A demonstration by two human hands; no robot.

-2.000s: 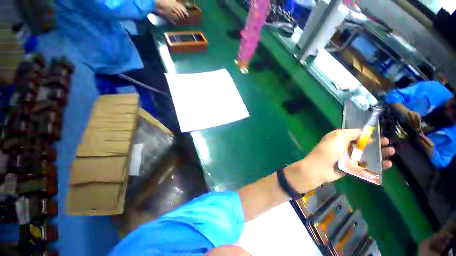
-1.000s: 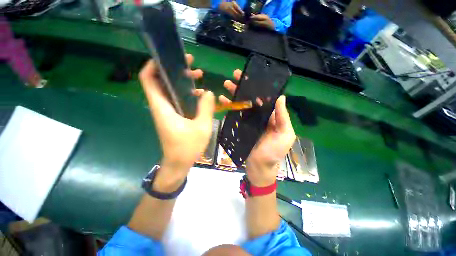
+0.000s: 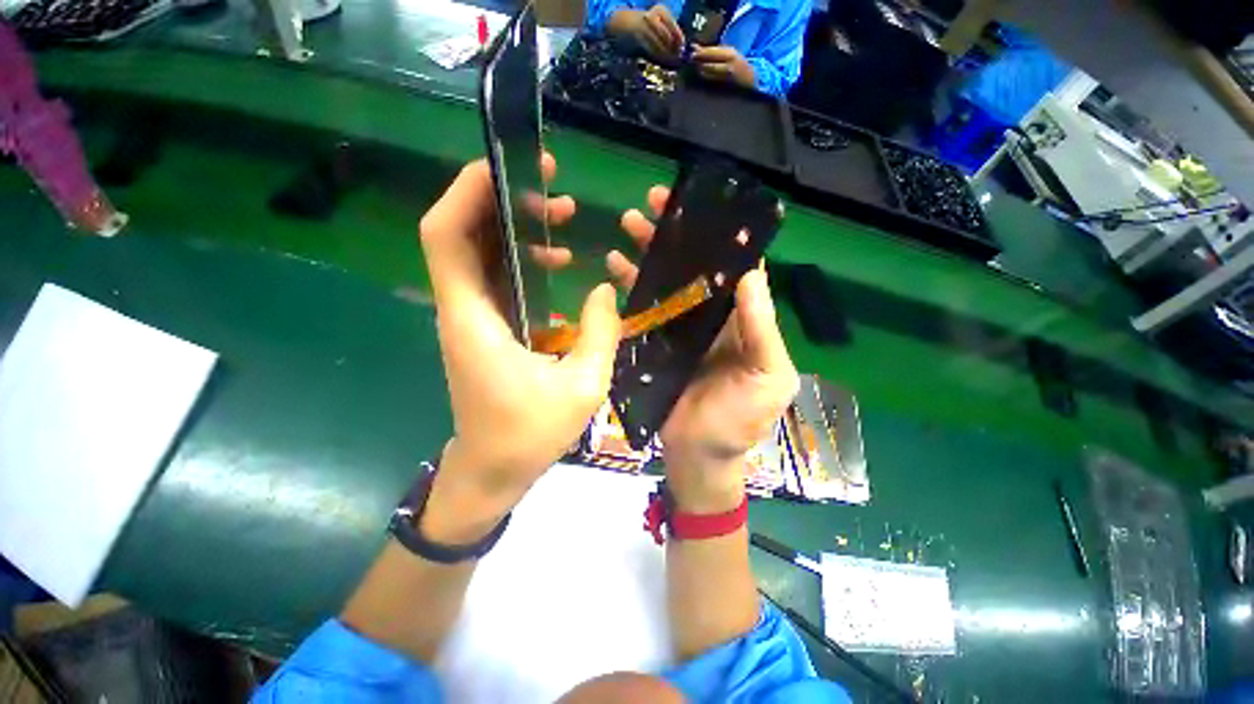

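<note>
My left hand (image 3: 512, 371) holds a screen (image 3: 517, 179) upright, nearly edge-on, with its thumb on the orange flex cable (image 3: 667, 308). The cable runs from the screen's lower end to the right, its tip over the phone frame. My right hand (image 3: 732, 399) holds the black phone frame (image 3: 697, 261) tilted, inner side up, with small metal spots showing. Whether the cable tip touches or passes through the frame I cannot tell. The stacked screens (image 3: 829, 440) lie behind my hands, partly hidden by them.
A white work mat (image 3: 564, 591) lies under my wrists, another white sheet (image 3: 96, 426) at left. A printed label sheet (image 3: 888, 605), a thin black stick (image 3: 1073, 528) and a clear tray (image 3: 1148, 578) lie right. Dark frames lie on the belt (image 3: 935, 330). Opposite, a person in blue works behind parts trays (image 3: 736, 127).
Since one second ago, the screen has turned more edge-on and moved right, nearer the frame. The cable now reaches further over the frame. Two seconds ago only my left hand showed, holding a screen.
</note>
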